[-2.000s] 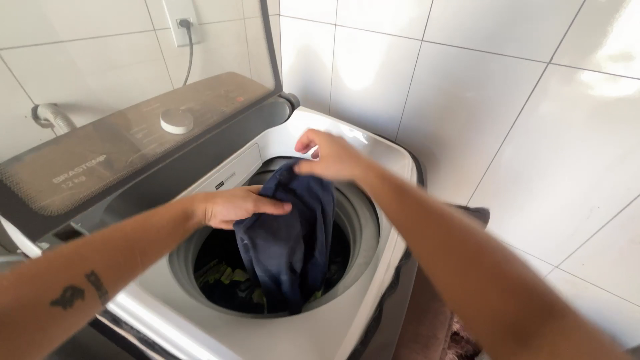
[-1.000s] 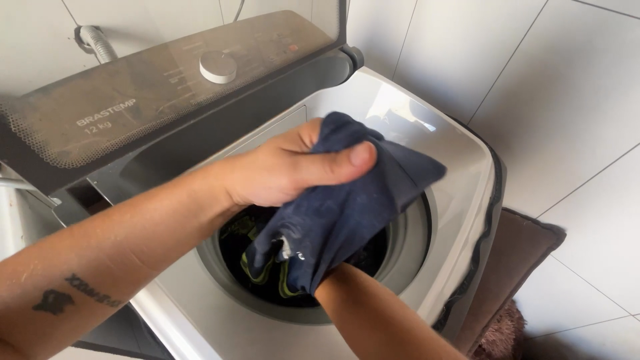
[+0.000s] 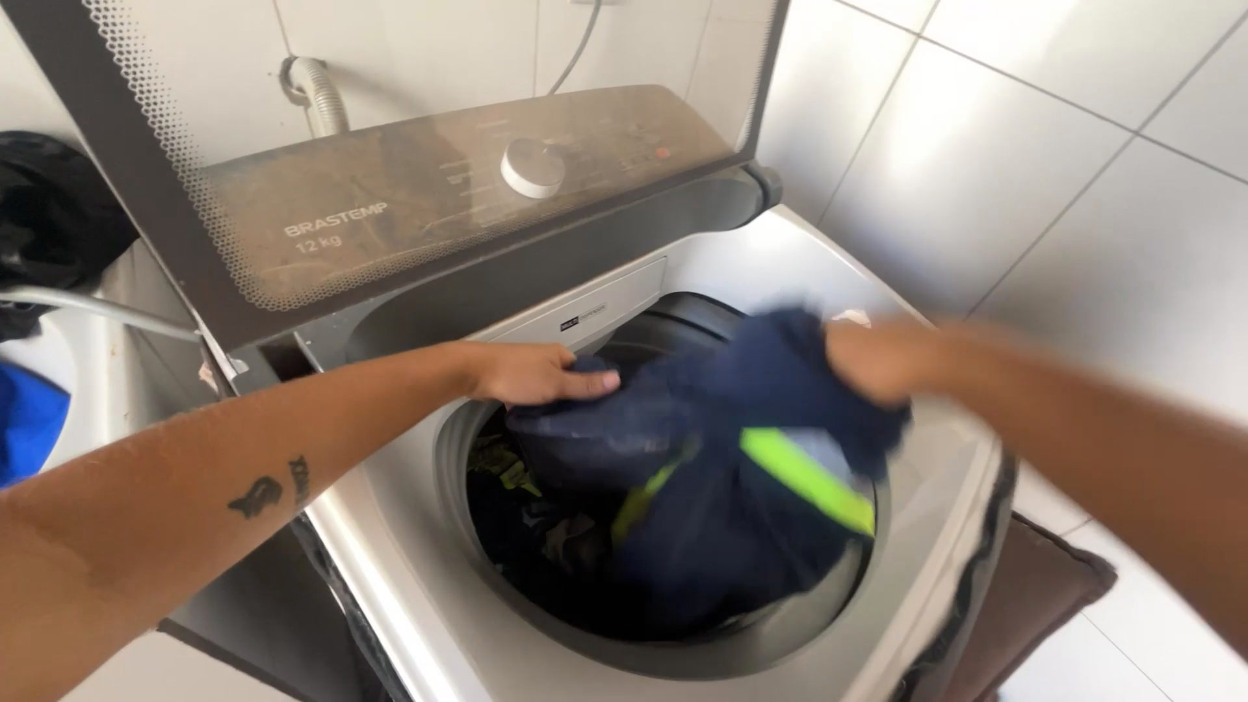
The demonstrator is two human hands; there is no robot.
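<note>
A navy garment with a bright yellow-green stripe (image 3: 741, 487) is stretched between my hands over the round opening of a top-loading Brastemp washing machine (image 3: 409, 546). At its left part, my left hand (image 3: 541, 375) grips the cloth, thumb on top. My right hand (image 3: 882, 361), blurred, holds the bunched upper right part; its fingers are partly hidden by the fabric. Below, inside the dark drum, lie other dark clothes (image 3: 546, 531), some with yellow-green parts.
The raised clear lid (image 3: 166, 195) stands behind the opening, before the control panel (image 3: 419, 185). At left are a white basin (image 3: 93, 390) with blue cloth (image 3: 29, 419) and a black item (image 3: 58, 214). Tiled walls rise behind and right; a brown cushion-like item (image 3: 1038, 595) lies at lower right.
My right hand, lower and partly hidden behind the cloth one second ago, is now up at the right. The navy garment has spread out between my hands, showing its bright stripe.
</note>
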